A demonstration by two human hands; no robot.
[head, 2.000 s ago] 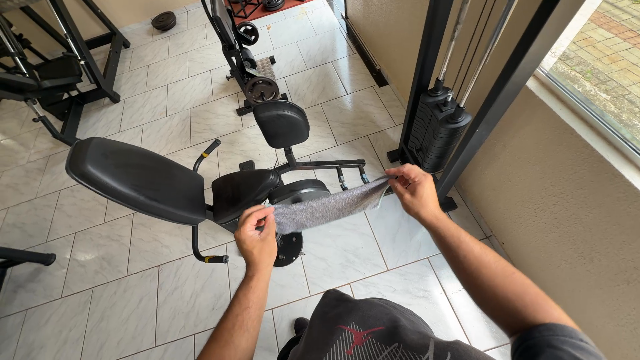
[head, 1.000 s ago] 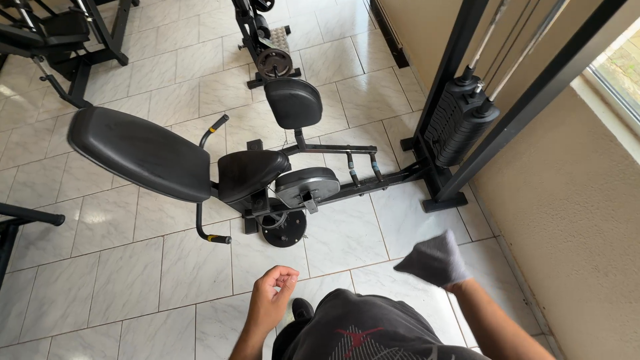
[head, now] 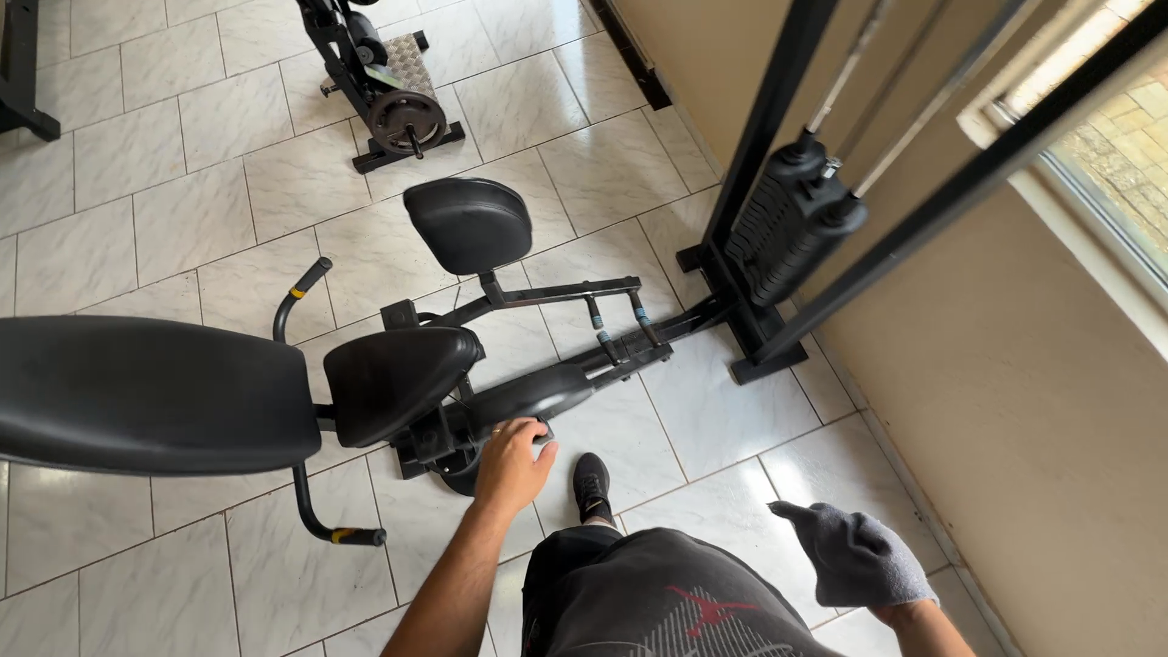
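Observation:
My left hand (head: 513, 461) reaches to the near side of the black exercise machine, its fingers at a small dark part beside the rounded black cover (head: 534, 394); whether they grip it I cannot tell. A grey cloth (head: 862, 557) covers my right hand (head: 903, 613), low at the right, and hides its fingers. The machine's black padded seat (head: 397, 379) lies left of my left hand, with the long backrest (head: 155, 397) farther left. A smaller black pad (head: 470, 224) stands beyond them on a metal arm.
A weight stack (head: 794, 224) in a black upright frame stands at the right, by the wall and window. Curved handles (head: 338, 534) stick out beside the backrest. Farther off is a machine with a round weight plate (head: 406, 121). My shoe (head: 591, 479) is on the tiled floor.
Two seconds ago both hands held the grey cloth stretched between them; now it is only on my right hand. My left hand has moved forward to the machine, which now looks nearer.

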